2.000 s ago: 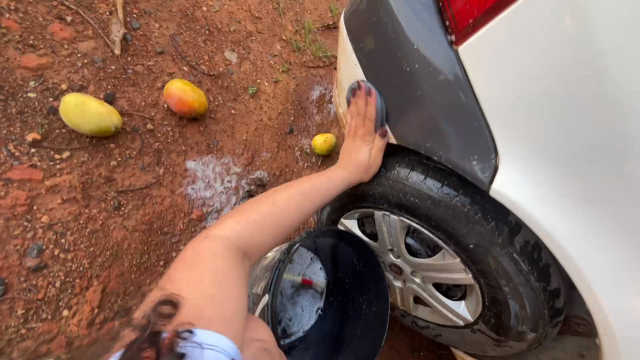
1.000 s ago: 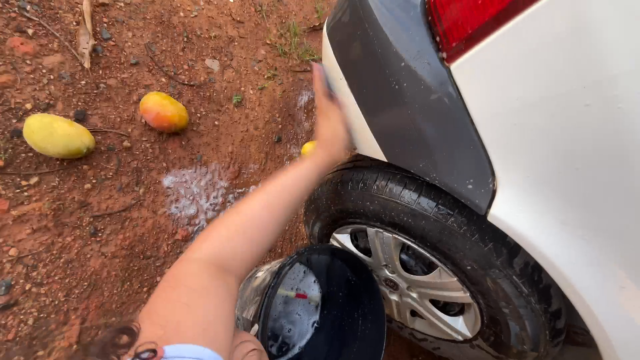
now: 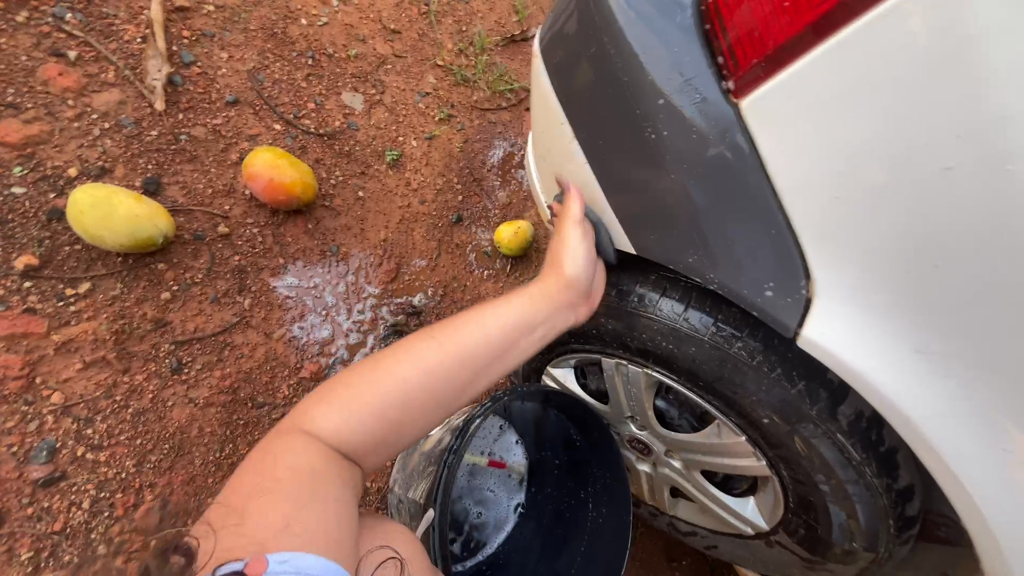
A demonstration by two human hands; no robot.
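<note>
My left hand (image 3: 572, 264) presses a dark grey pad (image 3: 600, 236), a sponge or folded cloth, against the lower white part of a car's rear bumper (image 3: 564, 144), just above the tyre. Its fingers are partly hidden. Below the forearm stands a black bucket (image 3: 572, 480) holding foamy water (image 3: 488, 488), with a thin pale and red item (image 3: 496, 463) in it. The wet black tyre (image 3: 720, 352) and silver wheel cover (image 3: 688, 448) are right beside the bucket. My right hand is out of view.
Two larger mangoes (image 3: 120, 218) (image 3: 280, 178) lie on red, stony soil at the left. A small yellow fruit (image 3: 514, 238) rests near the bumper. Foamy water (image 3: 336, 308) wets the ground. The red tail light (image 3: 776, 36) is at the upper right.
My left hand has gone from lying flat on the bumper, through a spot higher along its edge, to just above the tyre. The small yellow fruit shows fully again.
</note>
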